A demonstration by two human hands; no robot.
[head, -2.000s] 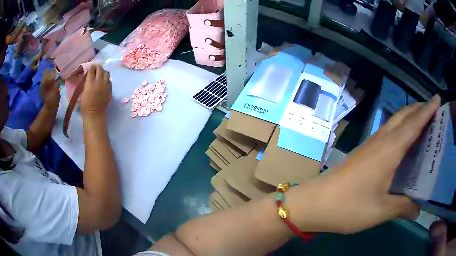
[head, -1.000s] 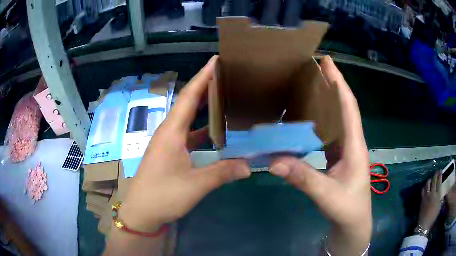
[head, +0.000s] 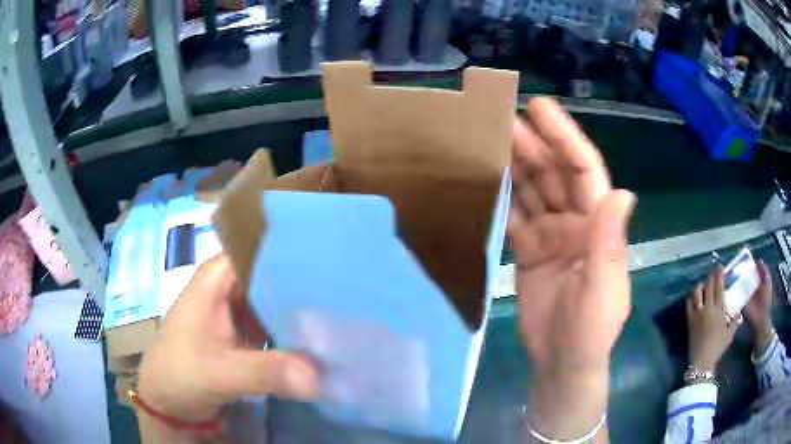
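A folding carton (head: 364, 295), light blue outside and brown inside, is held opened up in front of me, tilted, its open end facing up toward me. A tall brown notched flap stands at its far side, a smaller brown flap sticks out at its left, and an angled blue flap shows at the near side. My left hand (head: 217, 355) grips the carton's lower left, thumb on the blue face. My right hand (head: 564, 251) is open beside the carton's right side, palm toward it, fingers apart; whether it touches the carton is unclear.
Flat carton blanks (head: 139, 260) lie piled at left beside a painted metal post (head: 43, 165). Pink small parts (head: 40, 366) lie on a white sheet at far left. A neighbour's hands (head: 715, 316) hold a white object at right. A blue bin (head: 707, 108) stands beyond the belt.
The carton has turned and tilted, showing more of its blue outside. My right hand has opened and moved off its near edge; my left hand still grips it. The view has shifted to the right.
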